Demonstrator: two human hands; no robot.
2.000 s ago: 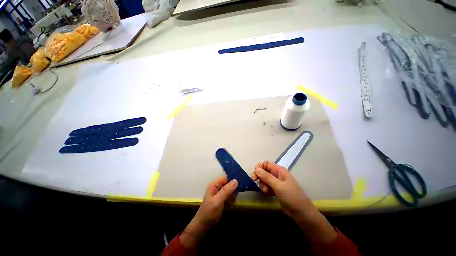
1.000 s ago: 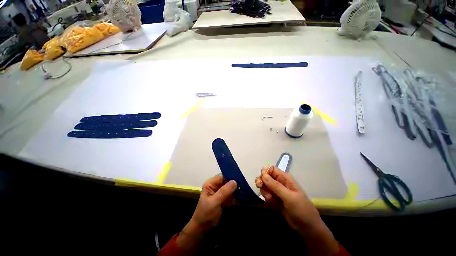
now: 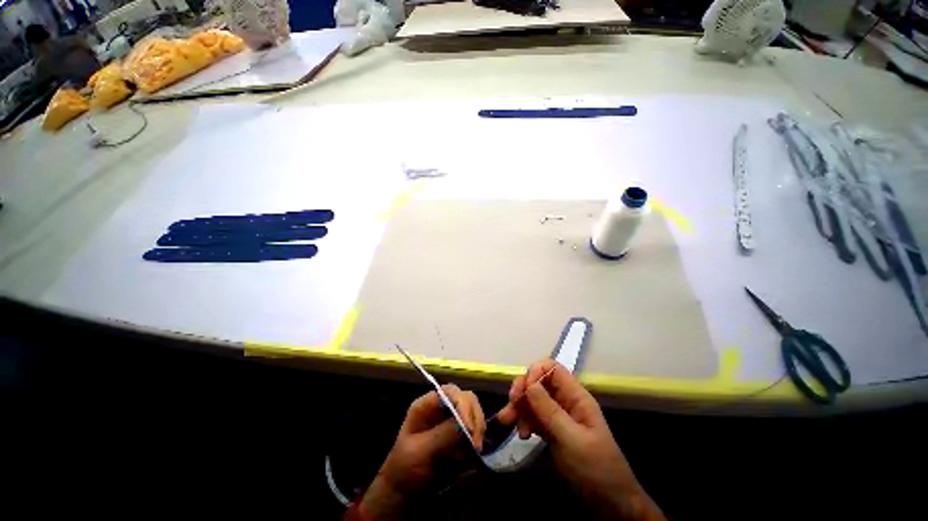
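A navy strip with a pale underside [image 3: 512, 455] is bent in a curve between my hands at the table's front edge. My left hand [image 3: 440, 432] pinches it, with one end standing up edge-on above the fingers. My right hand [image 3: 555, 407] has its fingertips pinched together, with a thin glint at them, perhaps a needle. The strip's other end [image 3: 574, 344], white-centred with a grey-blue border, shows beyond my right hand over the beige sheet [image 3: 478, 275]. Thread between the hands is too fine to follow.
A white thread cone [image 3: 619, 226] stands on the sheet. Dark-handled scissors [image 3: 812, 363], a white measuring strip [image 3: 743, 188] and bagged strips [image 3: 850, 198] lie right. Several navy strips [image 3: 239, 236] lie left, one [image 3: 558, 112] at the far side. A person [image 3: 61, 59] is at far left.
Both hands have moved down and nearer to me. The strip has gone from lying navy face up to being turned edge-on and bent, its pale underside showing. The view has shifted.
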